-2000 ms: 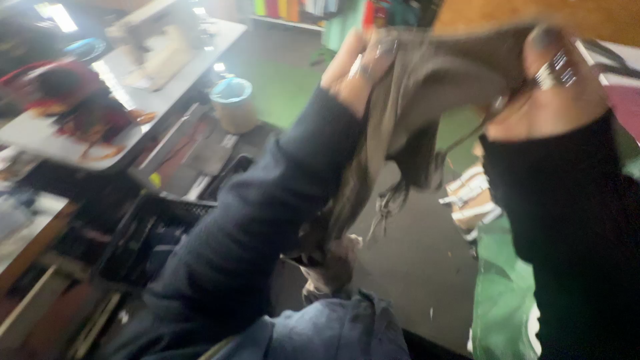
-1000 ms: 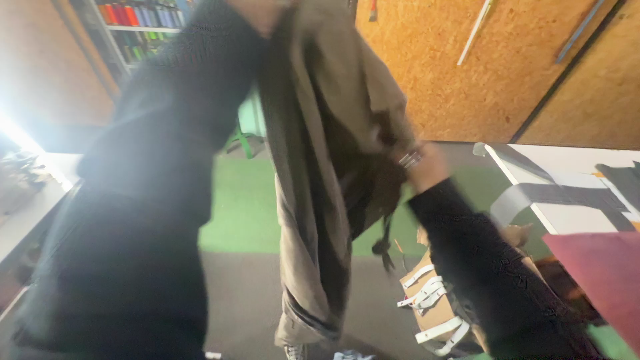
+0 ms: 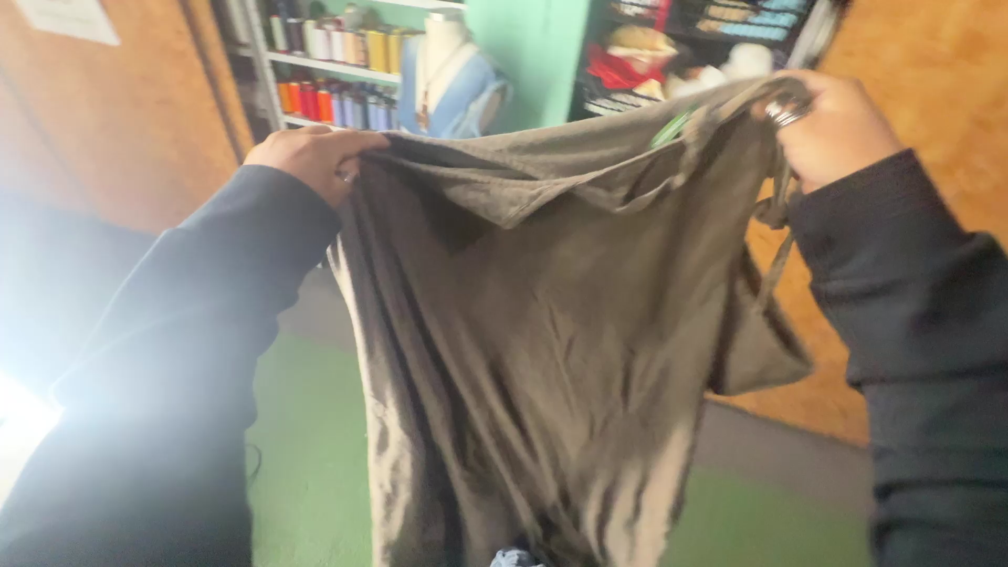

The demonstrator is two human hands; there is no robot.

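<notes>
A brown-grey cloth garment [image 3: 551, 315] hangs spread between my hands, its upper edge sagging in folds. My left hand [image 3: 319, 161] grips the top edge at the left, fingers closed over the fabric. Higher up on the right, my right hand [image 3: 827, 126], with rings on a finger, pinches the other end of that edge. A knotted tie [image 3: 772, 213] of the same colour dangles just below my right hand. A small green strip [image 3: 672, 130] shows inside the top opening. The garment's lower end runs out of view.
Behind the garment, shelves hold thread spools [image 3: 342, 47] in many colours. A dress form [image 3: 445, 79] wearing light blue cloth stands beside them. Dark racks [image 3: 701, 24] with fabrics are at the upper right. Wooden panels [image 3: 102, 102] flank both sides, above a green and grey floor [image 3: 315, 465].
The garment, bunched and hanging in narrow folds one second ago, is now spread wide between my hands. The view has swung toward the shelves and dress form.
</notes>
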